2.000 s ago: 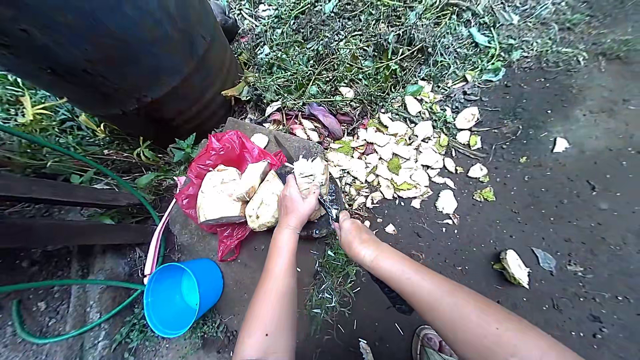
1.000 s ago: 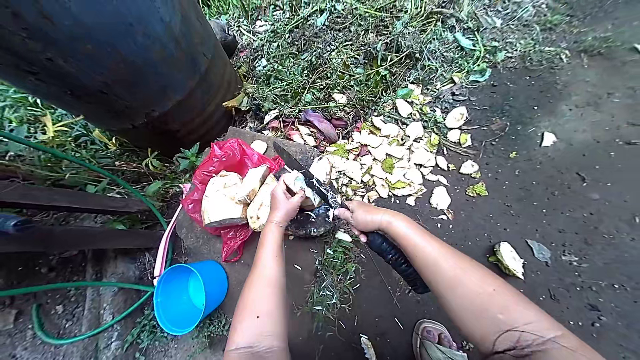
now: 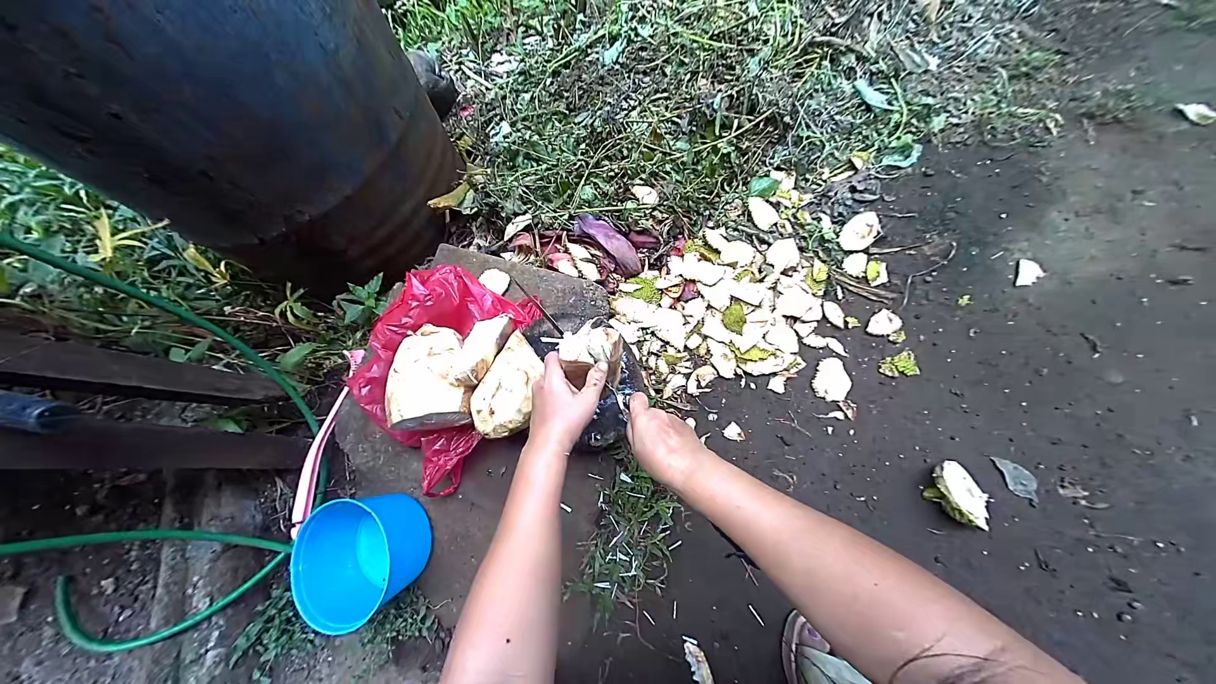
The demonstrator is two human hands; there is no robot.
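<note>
My left hand [image 3: 562,399] grips a pale chunk of peeled fruit, likely jackfruit or breadfruit [image 3: 591,350], over a dark stone. Close on its right, my right hand [image 3: 660,442] is closed on the handle of a large knife; its dark blade [image 3: 540,306] passes behind the chunk, and my forearm hides most of the handle. Left of my hands, several peeled fruit pieces [image 3: 508,388] rest in and beside a red plastic bag [image 3: 378,366] on a flat stone slab [image 3: 560,285]. Pale and green peelings [image 3: 750,309] lie scattered on the soil to the right.
A tilted blue plastic bucket [image 3: 408,546] is at the lower left, beside a green hose [image 3: 171,540] and dark wooden boards [image 3: 133,370]. A large dark metal drum [image 3: 237,123] leans at the upper left. One larger fruit scrap [image 3: 961,494] lies on the ground at right.
One second ago the knife's blade and black-wrapped handle showed plainly across my hands; now the chunk and my forearm cover much of them. My left hand holds the chunk more upright.
</note>
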